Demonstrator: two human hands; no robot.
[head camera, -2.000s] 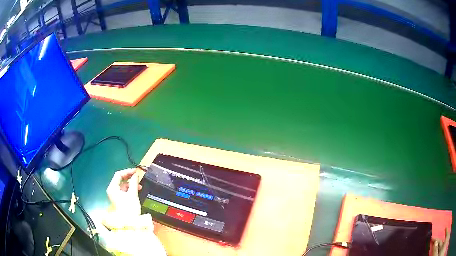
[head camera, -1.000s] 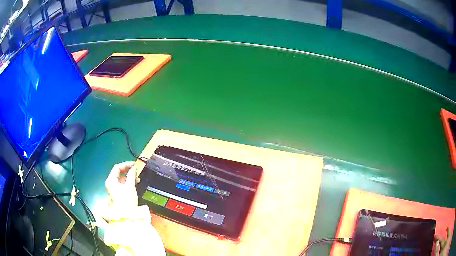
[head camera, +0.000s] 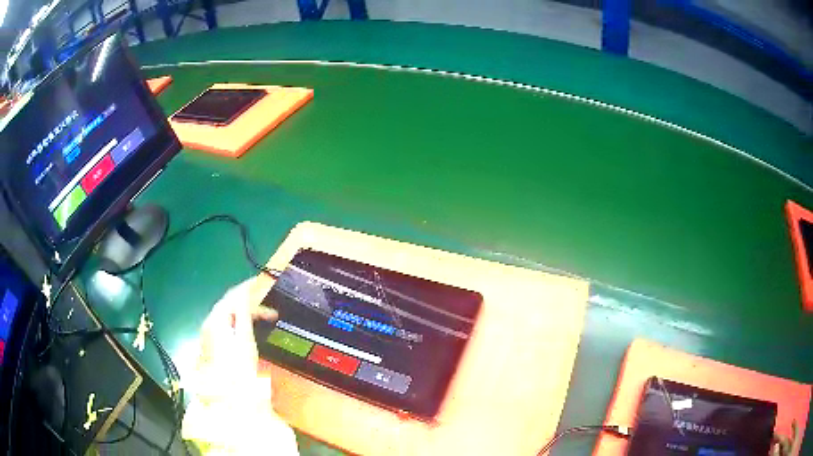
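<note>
A tablet (head camera: 374, 334) lies on an orange foam pad (head camera: 526, 356) in front of me, its screen lit with text and green, red and grey buttons. A black cable (head camera: 241, 233) runs to its upper left edge. My left hand (head camera: 234, 374), overexposed, is at its left edge with a fingertip at the rim; whether it holds anything small is unclear. A second lit tablet (head camera: 704, 423) with a cable (head camera: 579, 431) lies on another pad, cut off below. My right hand (head camera: 784, 440), small and cut off, is at its right edge.
A monitor (head camera: 89, 147) at left shows the same test page. Another monitor (head camera: 13, 312) is cut off at the left edge. Tied cables (head camera: 143, 331) hang below. A dark tablet (head camera: 218, 105) lies on a farther pad, and another pad (head camera: 795, 240) is at the right.
The left monitor has changed from plain blue to the test page. The right tablet's screen has lit up. My left hand's fingers have shifted down from the plug area along the tablet's left edge.
</note>
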